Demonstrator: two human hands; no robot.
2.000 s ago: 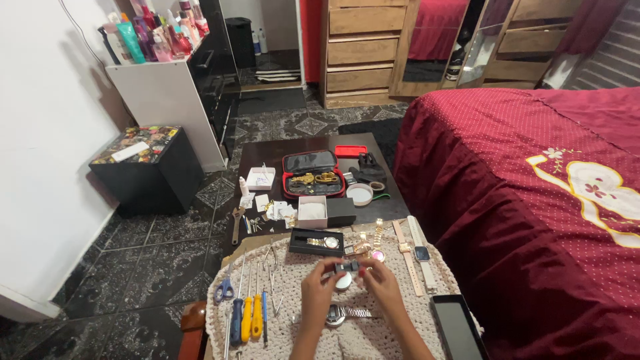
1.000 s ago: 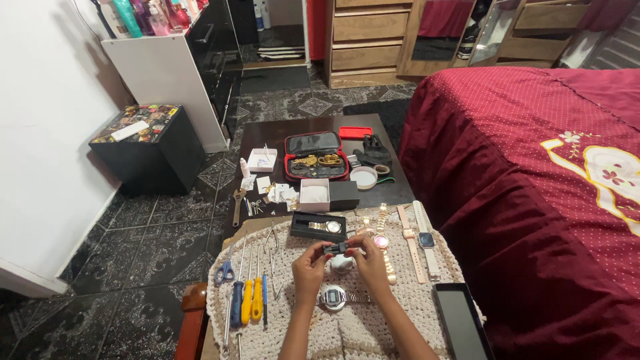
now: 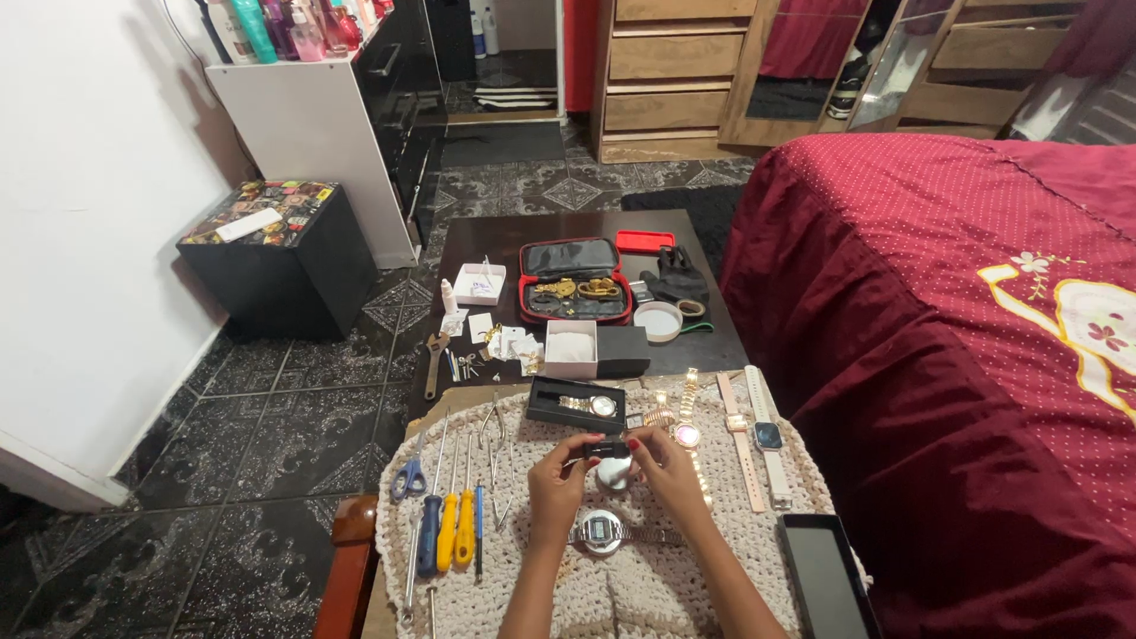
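My left hand (image 3: 561, 475) and my right hand (image 3: 661, 461) pinch a small black object (image 3: 607, 449) between their fingertips; its exact kind is not clear. Just under it lies a round pale disc (image 3: 613, 474), partly covered by my right fingers. Nearer me a silver digital watch (image 3: 601, 531) with a metal band lies face up on the crocheted mat (image 3: 639, 586), its band passing behind my right forearm. Beyond my hands an open black box (image 3: 555, 410) holds a gold-tone watch (image 3: 602, 406).
Screwdrivers (image 3: 446, 531), scissors (image 3: 409, 479) and tweezers (image 3: 502, 506) lie left; several watches (image 3: 768, 437) and a black tray (image 3: 821, 568) lie right. Behind are a red-edged case (image 3: 574, 306), small boxes (image 3: 571, 349) and an adjustable wrench (image 3: 435, 364). A bed (image 3: 887, 266) borders the table's right.
Both hands still hold the small black object together, with a slight shift in finger position. The silver digital watch, partly covered by my hands two seconds ago, shows more fully. The view has tilted down.
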